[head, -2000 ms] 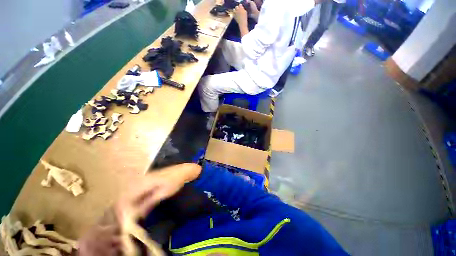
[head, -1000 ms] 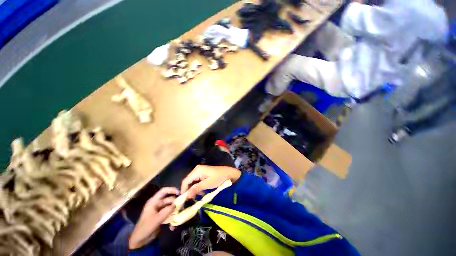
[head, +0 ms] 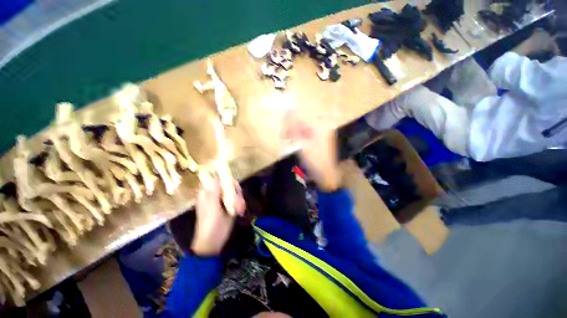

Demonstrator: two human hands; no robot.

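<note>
My left hand [head: 214, 214] holds a long tan figure part [head: 222, 158] at the bench's front edge; the part points away from me. My right hand [head: 318, 152] is blurred over the front edge of the bench, apart from that part; whether it holds anything cannot be told. A single tan figure [head: 222, 96] lies on the bench beyond my left hand. Dense rows of tan figures [head: 93, 168] with dark bits between them lie on the left of the bench.
Small black-and-cream parts [head: 278, 67], a white bottle-like object [head: 262, 45], a white cloth or glove [head: 351, 38], a dark stick-like tool [head: 385, 70] and black parts [head: 401, 28] lie further along. A seated person [head: 510, 105] is at right, near an open carton [head: 429, 228].
The view has turned and shifted. My hands, together on a tan part one second ago, are now apart. My left hand holds a part at the bench edge; my right has moved out over the bench.
</note>
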